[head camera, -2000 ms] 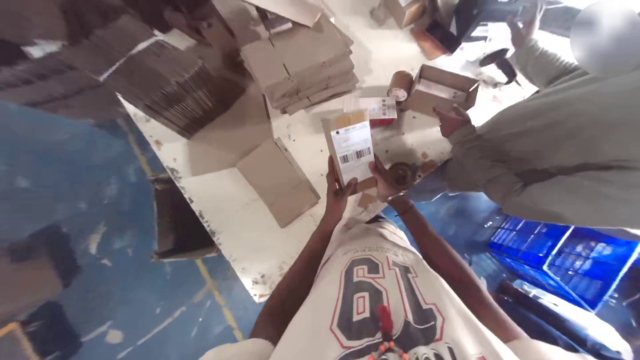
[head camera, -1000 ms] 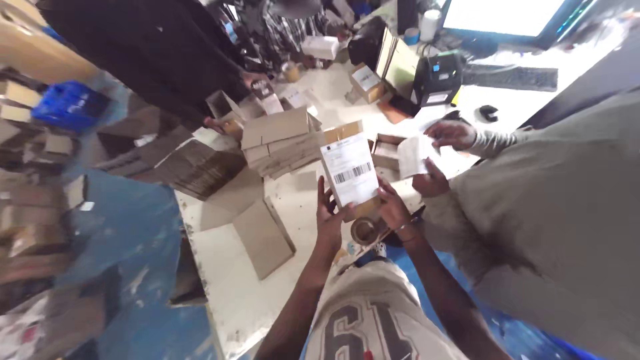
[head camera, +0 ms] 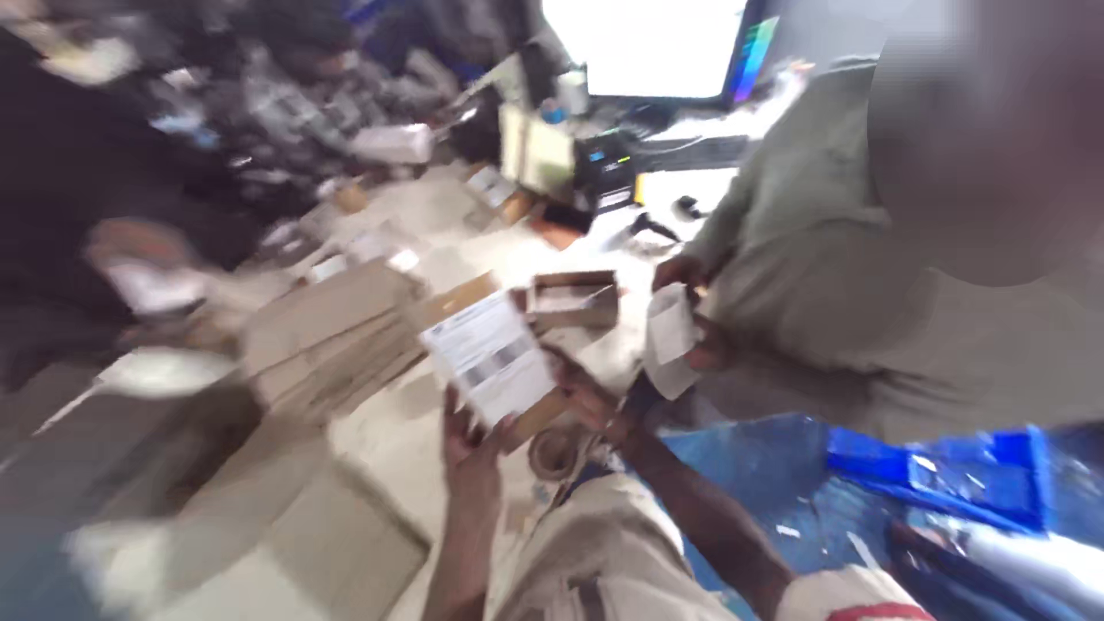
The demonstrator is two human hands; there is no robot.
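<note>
Between my two hands is a small cardboard box [head camera: 464, 296] with a white printed label on its upper face. My left hand [head camera: 470, 435] grips its lower left edge, and my right hand [head camera: 580, 388] holds the right edge. Just below the box, a roll of brown tape [head camera: 554, 453] lies near my right wrist. Beyond my right hand stands an open cardboard box [head camera: 573, 297]. The view is blurred, so the fingertips are not sharp.
At the right a co-worker holds a white paper or packet [head camera: 671, 341]. Stacked flat cardboard [head camera: 332, 323] lies left, another person's hand [head camera: 142, 246] beyond it. A monitor [head camera: 655, 43] and small black device [head camera: 608, 172] stand at the back; a blue crate [head camera: 940, 474] is at lower right.
The labelled box stays in both my hands and is now tilted. The co-worker's hands, at an open box two seconds ago, now hold a white paper or packet. The view has swung markedly.
</note>
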